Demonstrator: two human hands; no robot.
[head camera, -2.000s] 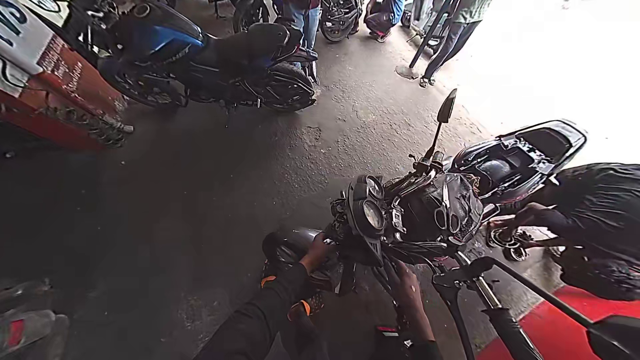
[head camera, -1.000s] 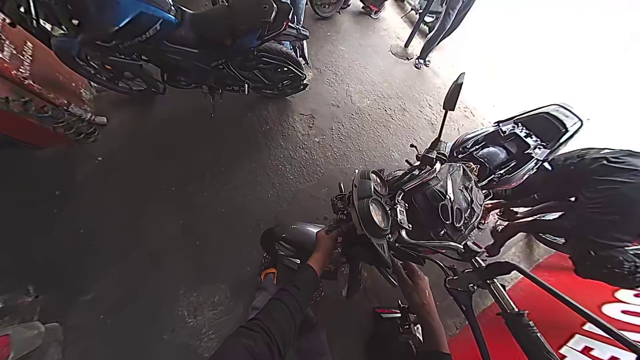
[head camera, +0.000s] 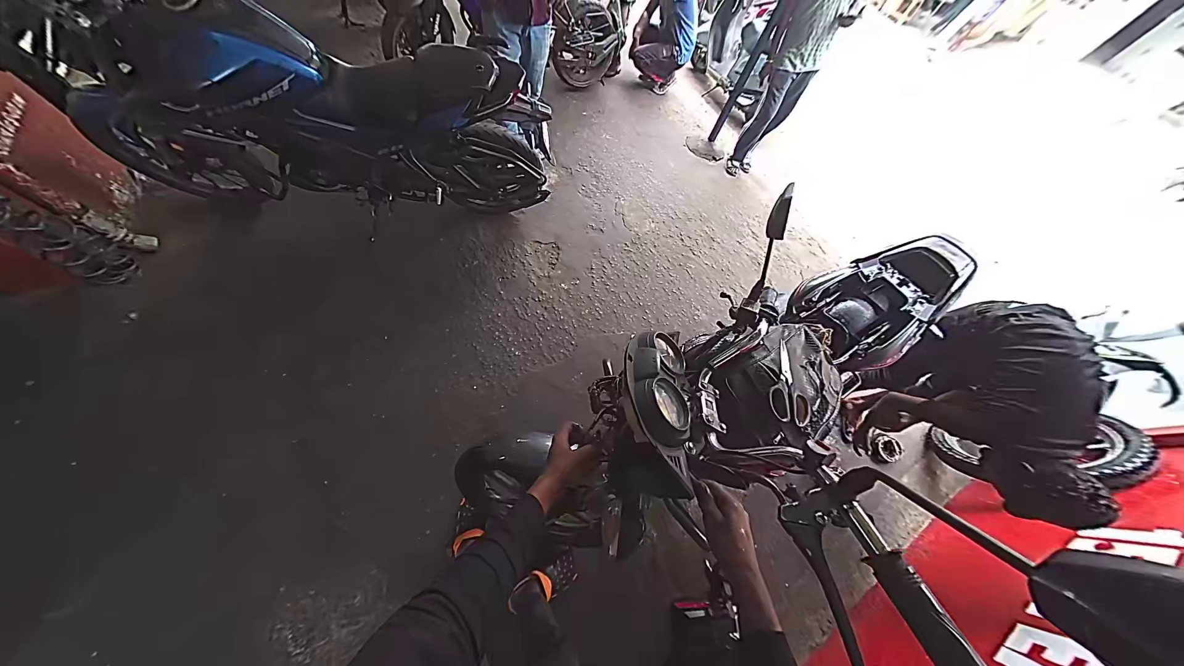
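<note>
A partly stripped motorcycle stands in front of me, its instrument cluster (head camera: 668, 400) facing up and its headlight unit tilted forward. My left hand (head camera: 572, 462) is at the far side of that unit, fingers curled near dark wiring; its grip is partly hidden. My right hand (head camera: 724, 518) touches the unit's near lower edge, its fingertips hidden behind it. Beyond the cluster, black-handled scissors (head camera: 788, 375) lie on the fuel tank (head camera: 747, 388). The front mudguard (head camera: 518, 455) is below my left hand. The handlebar grip (head camera: 925, 606) reaches toward the lower right.
A crouching co-worker (head camera: 1017, 388) in dark clothes works at the motorcycle's right side, near a round metal part (head camera: 885, 448). A blue motorcycle (head camera: 277, 92) is parked at the upper left, beside coil springs (head camera: 79, 245). People stand at the back. A mirror (head camera: 1110, 597) juts in at the lower right.
Both my hands stay at the headlight unit, with little plain movement. The co-worker remains bent beside the motorcycle. The view has shifted somewhat.
</note>
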